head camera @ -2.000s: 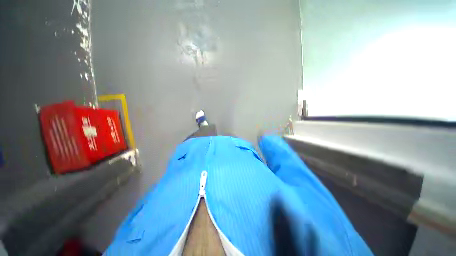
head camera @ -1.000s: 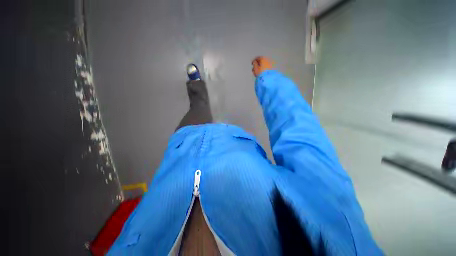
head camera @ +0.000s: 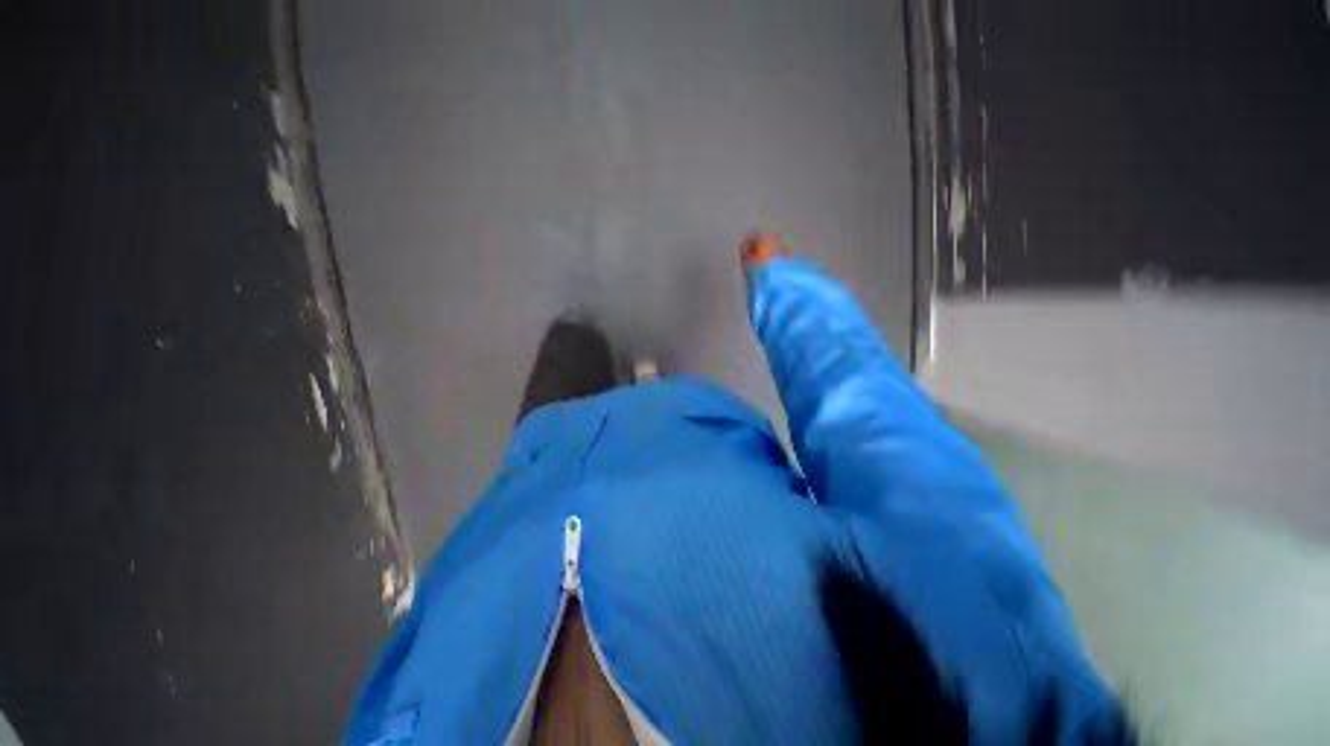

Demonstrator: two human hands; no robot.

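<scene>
My right hand (head camera: 760,249) shows small and blurred at the end of its blue sleeve, over the grey floor (head camera: 700,131). Its fingers are too blurred to tell their pose, and no object shows in it. My left hand is not in view. The blue smock (head camera: 686,525) with its white zip fills the lower middle. A dark trouser leg (head camera: 566,364) shows beyond its hem, with part of a shoe (head camera: 646,372) beside it.
A dark wall (head camera: 146,364) with a scuffed, paint-chipped base runs along the left. Another dark wall (head camera: 1138,146) stands at the upper right. A pale, blurred panel (head camera: 1167,583) is at the lower right.
The red boxes at the left and the door with dark bars at the right have passed out of view. A dark wall now shows at the right. My right hand came into view and stays forward.
</scene>
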